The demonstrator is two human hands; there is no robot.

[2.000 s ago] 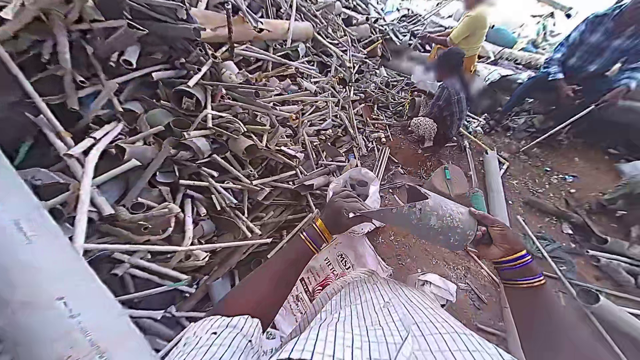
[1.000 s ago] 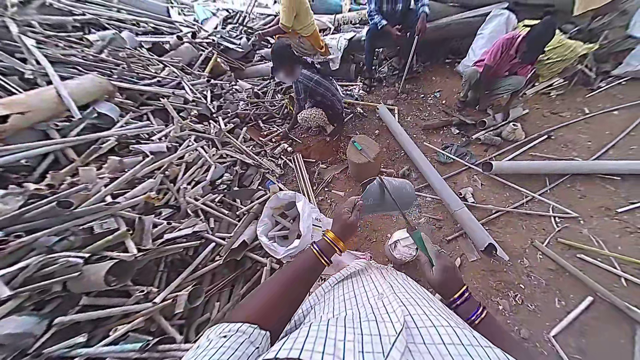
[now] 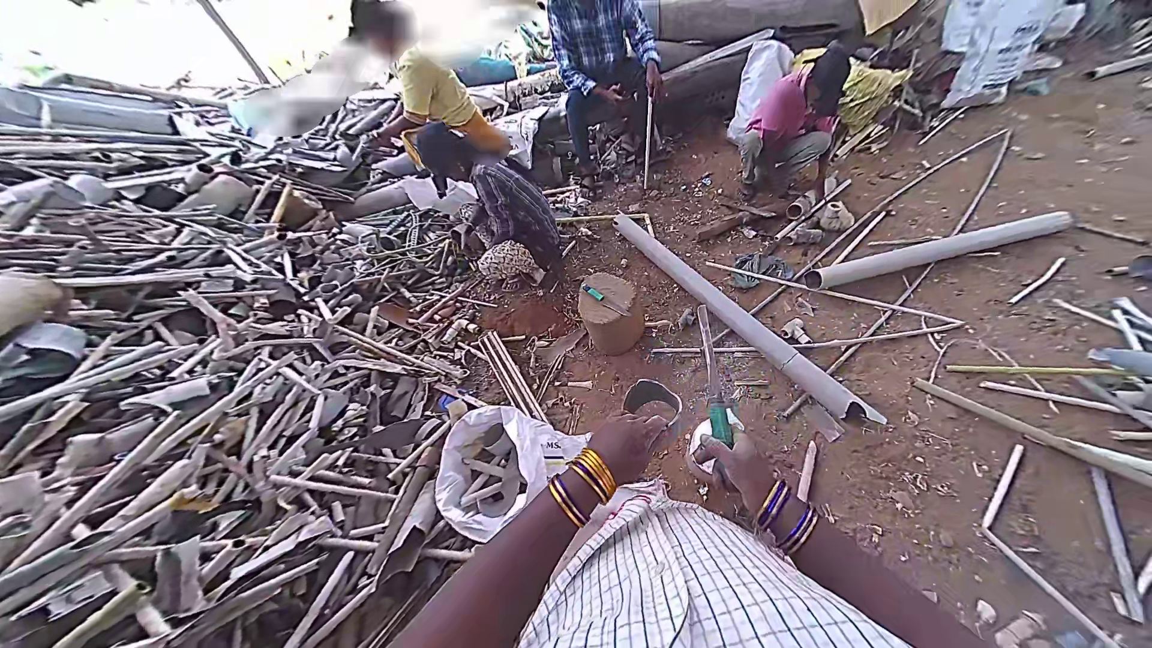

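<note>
My left hand [image 3: 627, 443] grips a short grey piece of plastic pipe [image 3: 652, 396], its curved end facing away from me. In my right hand [image 3: 740, 459] is the green handle of a long-bladed knife or saw [image 3: 711, 360], its blade pointing up and away. Just beyond my hands a round block [image 3: 612, 328] stands on the soil with another green-handled tool [image 3: 594, 292] on top. A white round object, partly hidden, is behind my right hand. Left of my left wrist, an open white sack [image 3: 463, 450] holds cut pipe pieces [image 3: 490, 477].
A large heap of scrap pipes [image 3: 225, 405] fills the left. Long grey pipes [image 3: 756, 328] [image 3: 945, 250] and thin rods lie on the soil to the right. A person in dark checks [image 3: 513, 207] crouches ahead; several other people are farther back.
My right hand, at the pipe piece two seconds ago, now holds the green-handled tool. Its blade lay against the piece one second ago and now stands apart from it. The view has swung right.
</note>
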